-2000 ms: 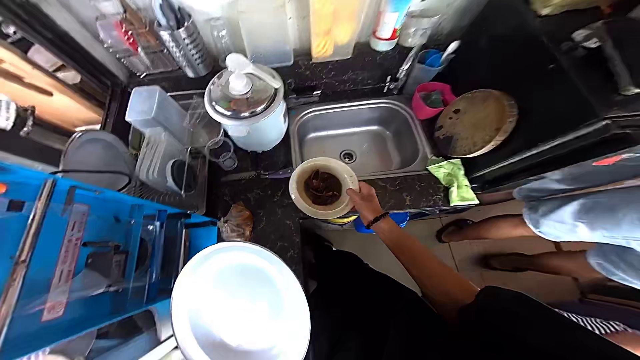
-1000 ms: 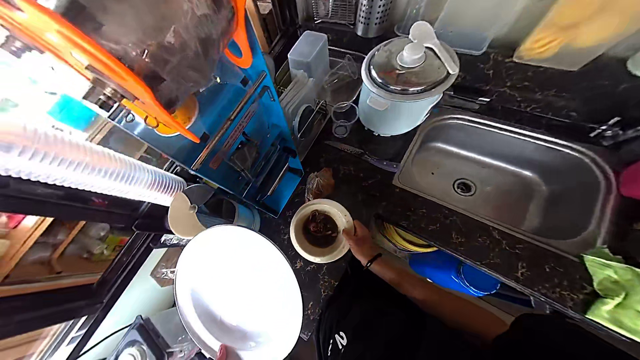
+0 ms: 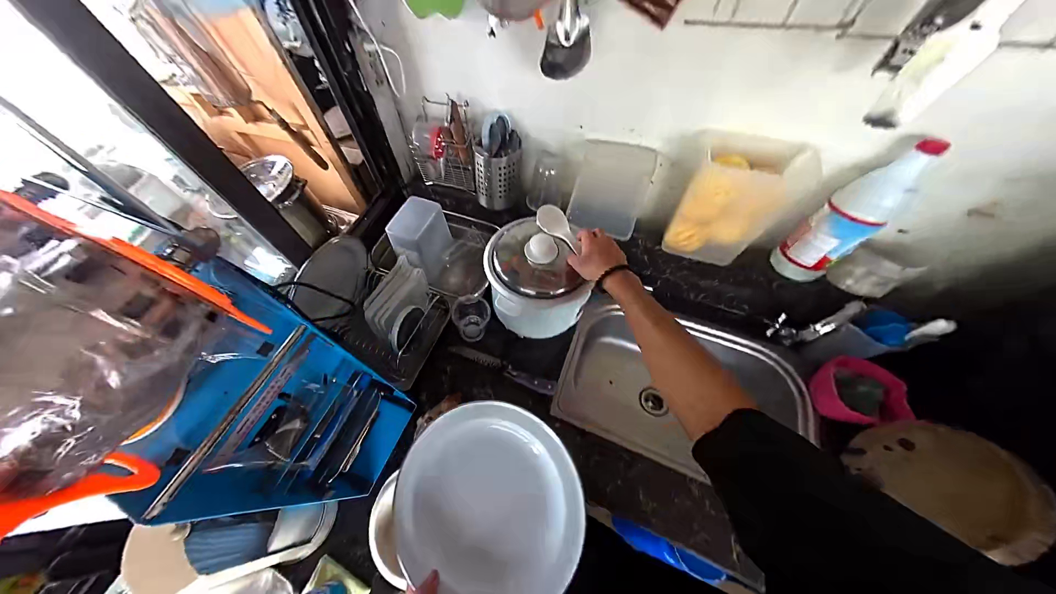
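Observation:
My right hand is closed on the handle of a white plastic rice spoon, whose bowl lies above the knob of a glass lid. The lid sits on a white rice cooker left of the sink. My left hand, mostly out of frame, holds a white plate at its lower edge. Partly behind the plate is a cream bowl; its contents are hidden.
A steel sink lies below my right forearm. On the counter are a knife, a clear cup and a dish rack. A blue organizer stands at left. A bottle and a pink container are at right.
My right hand has let go of the bowl and moved to the rice spoon on the cooker lid. The view has shifted strongly. My left hand still holds the plate.

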